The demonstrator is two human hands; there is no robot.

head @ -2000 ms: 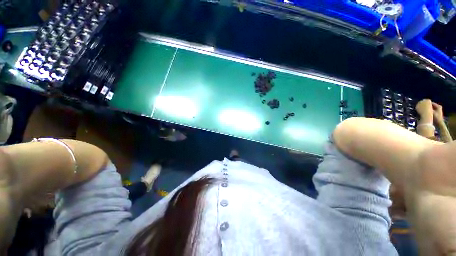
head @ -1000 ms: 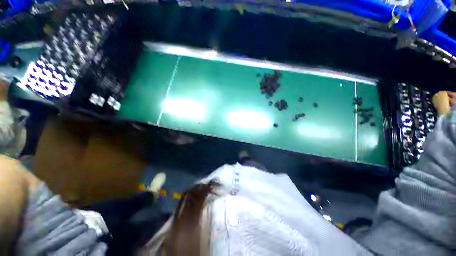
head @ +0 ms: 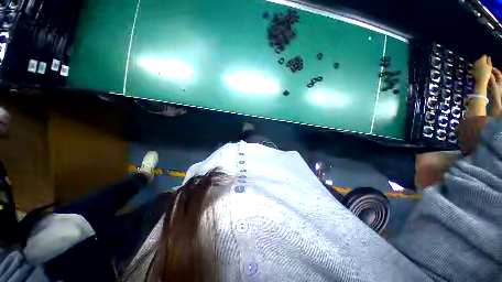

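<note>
Neither of my hands shows; my right grey sleeve [head: 462, 204] runs out at the right edge, and a bit of my left sleeve [head: 16, 267] shows at the lower left corner. In front of me, a loose pile of small black parts [head: 282, 32] lies on the green mat [head: 192, 49], with smaller clusters to its right. A black parts tray [head: 445, 93] with rows of silvery round parts stands at the right end of the mat. A stack of black trays [head: 41, 47] with white labels stands at the left, cut off by the edge.
Another person's hands [head: 483, 74], one with a wristband, are at the right tray. A round dark stool [head: 369, 209] is below the bench. A brown cardboard box [head: 82, 154] stands on the floor at left. A person's leg with a pale shoe [head: 148, 162] shows beside it.
My raised forearms have left the picture; only sleeves show now. The view has shifted, so the bench sits higher and the left trays are mostly cut off. The stool has come into view.
</note>
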